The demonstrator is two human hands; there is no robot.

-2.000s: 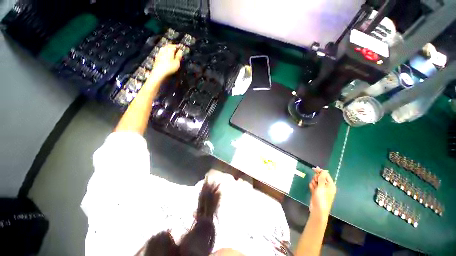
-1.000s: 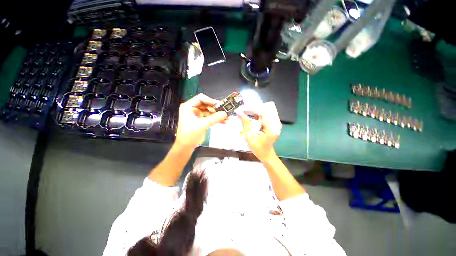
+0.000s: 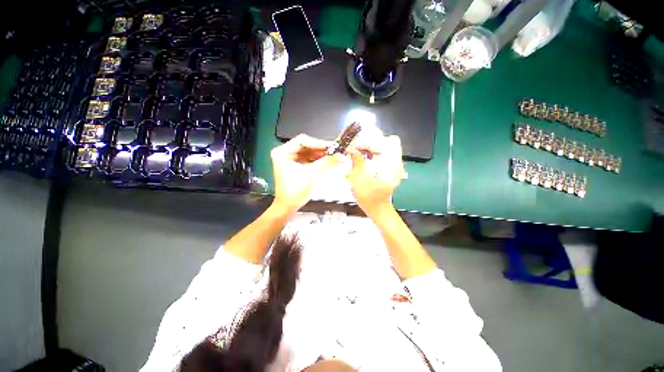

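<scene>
An electronic module [image 3: 345, 138] is held tilted, edge towards me, at the front of the microscope base [image 3: 313, 102]. My left hand [image 3: 297, 171] grips it between the fingertips. My right hand [image 3: 375, 171] is close beside it, fingers bent together; a small dark thing shows at its fingertips, too blurred to name. Whether my right fingers touch the module cannot be told. The microscope's ring [image 3: 373, 78] is above and behind the hands, and a bright light spot [image 3: 360, 120] falls just behind the module. The paper sheet [image 3: 333, 190] is partly hidden under the hands.
At left, a blister tray [image 3: 156, 109] has gold modules [image 3: 103, 86] mainly in one column. A smartphone [image 3: 298, 38] and crumpled white wipe [image 3: 274, 62] lie left of the base. A round tub [image 3: 469, 54] stands behind right. Three module rows [image 3: 568, 145] stand on the green mat [image 3: 484, 185].
My left hand has come from the blister tray to the base front with a module. My right hand has joined it. In the last second the module has turned more edge-on.
</scene>
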